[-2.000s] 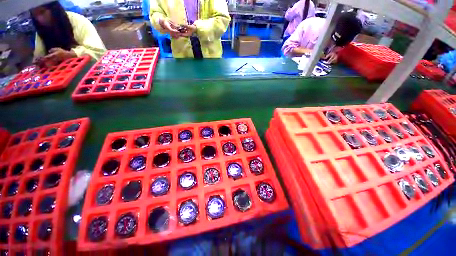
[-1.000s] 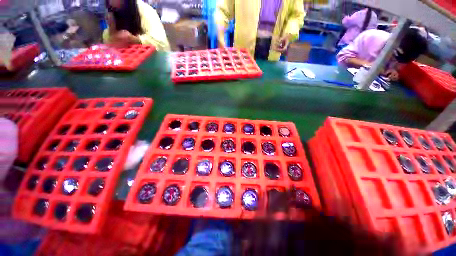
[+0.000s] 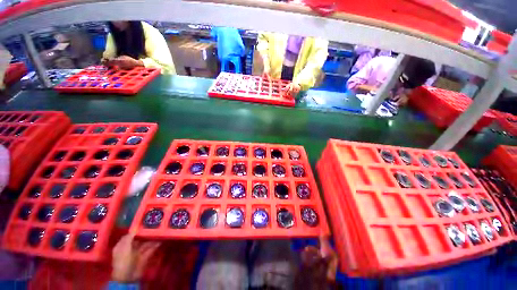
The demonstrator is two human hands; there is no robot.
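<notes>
A red foam tray [image 3: 229, 233] lies in front of me, tilted slightly, with round watch heads in its square pockets. Most show dark faces; some look violet-blue, and one pale face [image 3: 294, 154] sits in the far right corner pocket. My left hand [image 3: 129, 257] is at the tray's near left corner, thumb along the front edge. My right hand [image 3: 320, 257], darker and blurred, is at the near right corner with a finger up against the edge. Both hands hold the tray; the fingers beneath it are hidden.
Stacked red trays [image 3: 391, 238] stand at the right, the top one partly empty. Another filled tray [image 3: 122, 187] lies at the left, with clear plastic [image 3: 142, 180] beside it. Beyond are the green belt [image 3: 227, 122], more trays and people opposite. A pale shelf frame [image 3: 238, 18] crosses overhead.
The view has shifted and shows the overhead shelf. My right hand, a dark blur over the tray's near right part, is now at its corner. My left hand has appeared at the left corner.
</notes>
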